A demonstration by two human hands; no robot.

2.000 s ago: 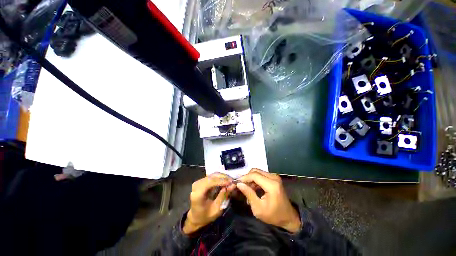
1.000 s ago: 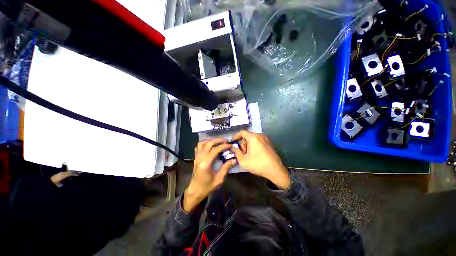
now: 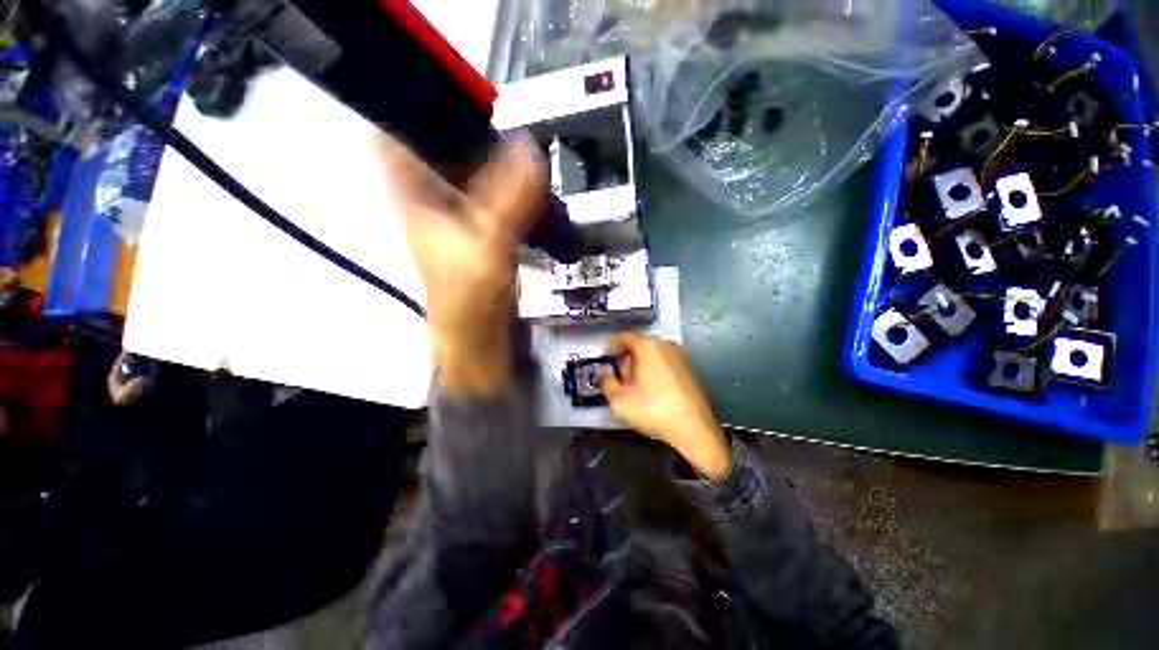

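The black plastic housing (image 3: 589, 380) lies on the white work pad (image 3: 554, 409) in front of the screw feeder (image 3: 536, 302). My right hand (image 3: 655, 387) holds the housing's right side with thumb and fingertips. My left hand (image 3: 468, 260) is raised and blurred in front of the electric screwdriver (image 3: 439, 57). It overlaps the driver's lower body; I cannot tell whether it grips it. The driver's lower end is partly hidden and points down towards the feeder's near end.
A blue bin (image 3: 877, 371) of small motors with thin wires stands at the right. A crumpled clear bag (image 3: 775, 152) lies behind the feeder. White sheets (image 3: 273, 241) lie at the left, crossed by the black cord (image 3: 273, 218). Part of another person's hand (image 3: 127, 378) shows at the far left.
My left hand has left the housing and moved up and left to the screwdriver. My right hand stays at the housing's right side. The view has shifted slightly.
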